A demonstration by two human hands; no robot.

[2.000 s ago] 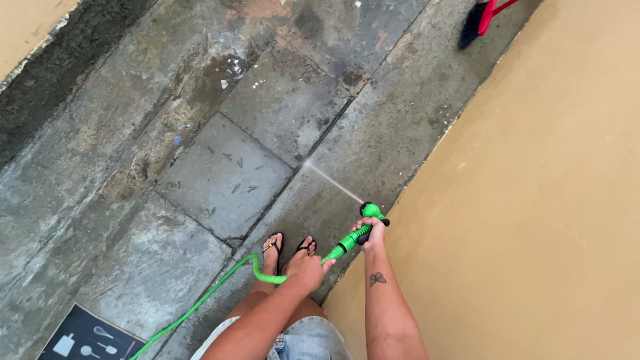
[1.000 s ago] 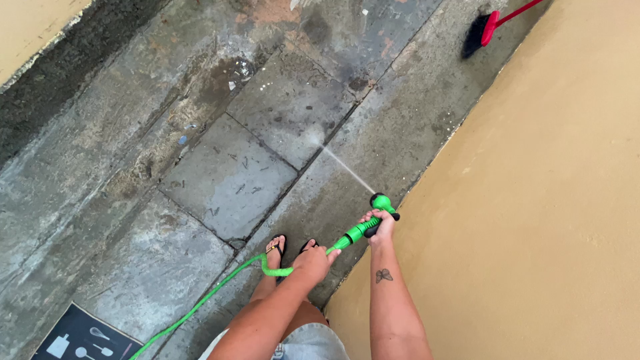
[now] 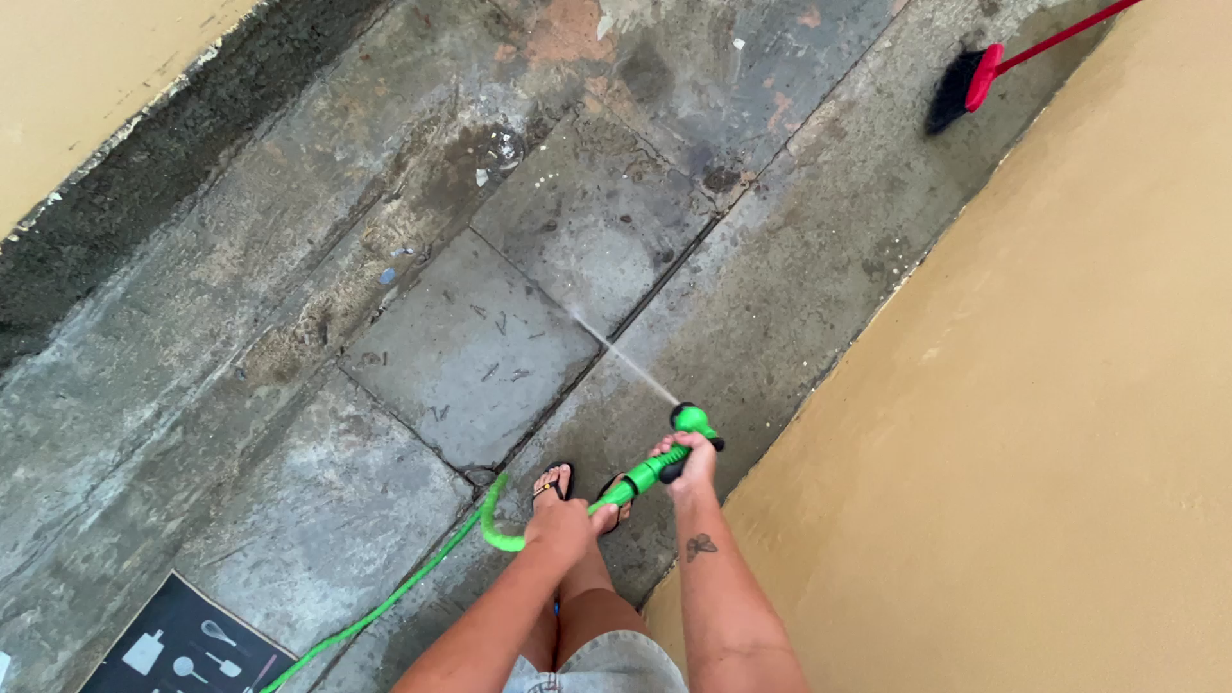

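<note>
My right hand (image 3: 691,465) is closed around the grip of a green and black hose spray nozzle (image 3: 689,420). A thin jet of water leaves its head toward the upper left and meets the stone paving (image 3: 597,260). Lower down, my left hand (image 3: 568,527) holds the green fabric-covered garden hose (image 3: 399,592) just behind its connector. From there the hose bends in a loop and runs to the lower left across the ground.
A red broom (image 3: 984,77) with dark bristles stands at the upper right, by the tan wall (image 3: 1011,404). Another wall (image 3: 106,77) is at the upper left. A dark mat (image 3: 192,640) with kitchen utensil prints lies lower left. My sandalled feet are below the hose.
The jet keeps running, and the spot where it meets the paving has shifted. Beside my left hand, the hose now makes a larger loop.
</note>
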